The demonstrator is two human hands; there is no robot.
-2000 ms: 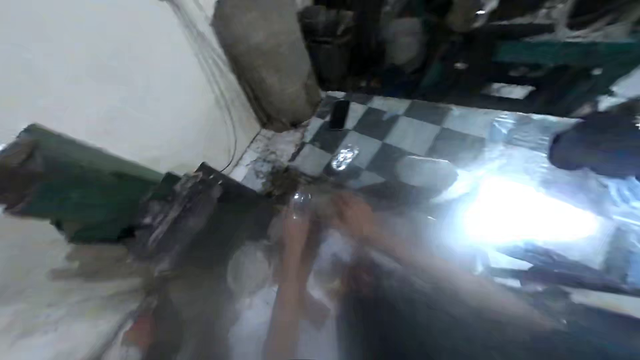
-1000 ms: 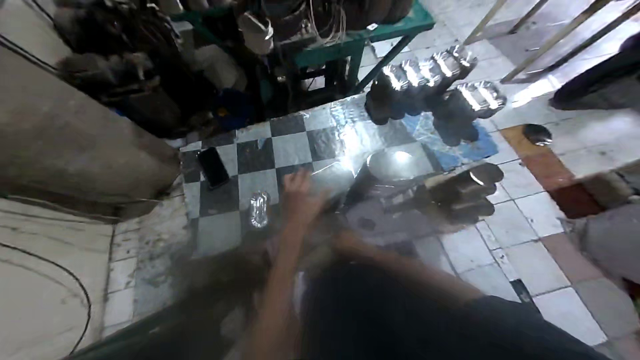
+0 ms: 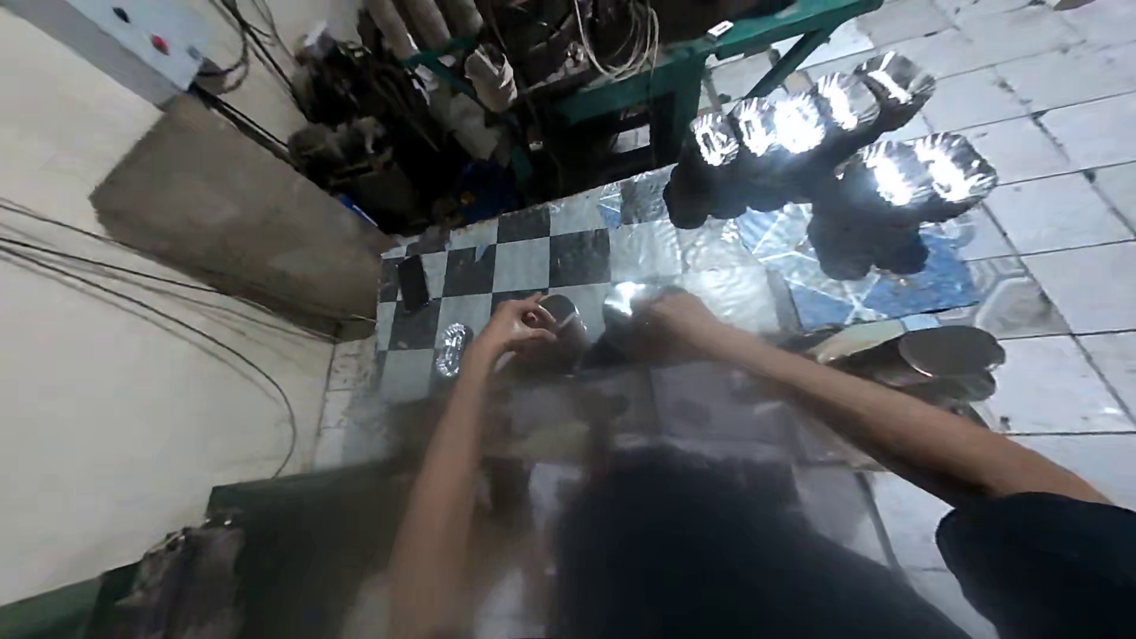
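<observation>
My left hand (image 3: 515,328) is at a round metal piece (image 3: 561,312), with thumb and fingers curled at its left edge. To its right, my right hand (image 3: 676,318) grips a shiny round metal piece (image 3: 628,300), its fingers partly hidden. A small oval foil-like metal piece (image 3: 453,349) lies on the checkered tiles left of my left hand. Stacks of fluted shiny metal pieces (image 3: 799,124) stand at the upper right, with two more tops (image 3: 954,169) nearer. Stacked smooth metal discs (image 3: 951,351) lie beyond my right forearm. The area below my hands is blurred.
A black phone (image 3: 414,283) lies on the checkered tiles (image 3: 522,264) at the left. A green metal bench (image 3: 683,89) with coiled wire stands behind. A concrete block (image 3: 240,213) and wall cables (image 3: 177,293) are at the left. White floor tiles (image 3: 1074,284) extend right.
The view has swung a lot. My left hand has come down to a round metal piece, and my right hand is now at another shiny one.
</observation>
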